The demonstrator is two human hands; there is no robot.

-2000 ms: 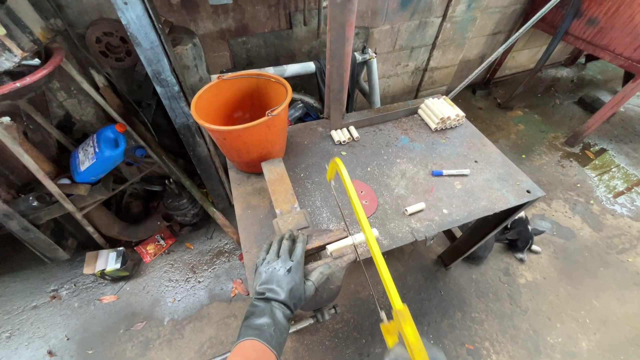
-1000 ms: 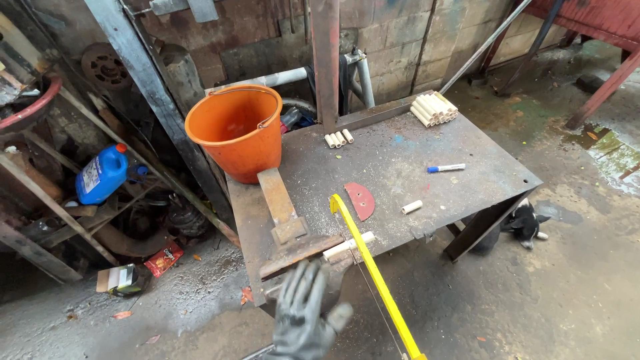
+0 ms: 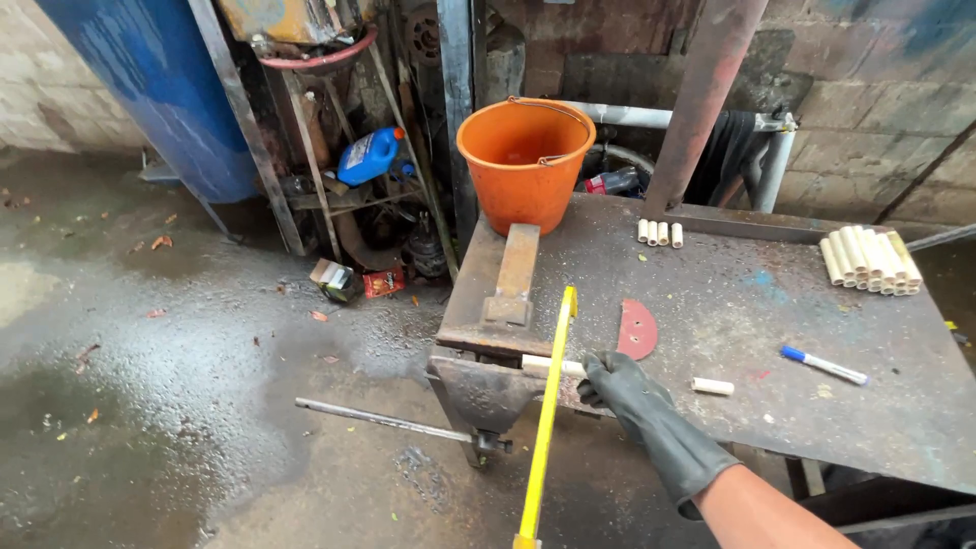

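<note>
At the vise (image 3: 488, 389) on the near left corner of the metal table, a short cream plastic pipe (image 3: 537, 364) sticks out to the right from between the jaws. My right hand (image 3: 621, 389), in a dark rubber glove, reaches in from the lower right with its fingers closed around the pipe's free end. A yellow hacksaw (image 3: 547, 412) crosses over the pipe just left of these fingers; its blade cannot be made out, and its handle runs off the bottom edge. My left hand is out of view. A cut pipe piece (image 3: 713, 386) lies right of my glove.
On the metal table (image 3: 732, 313) are an orange bucket (image 3: 522, 168), a red half disc (image 3: 637, 329), a blue-capped marker (image 3: 823, 365), several short pipe pieces (image 3: 660, 233) and a pipe stack (image 3: 871, 261). The vise's handle bar (image 3: 381, 419) juts out left over the wet floor.
The left glove, near the vise before, is out of sight. My right hand now grips the pipe's free end. The view has swung left.
</note>
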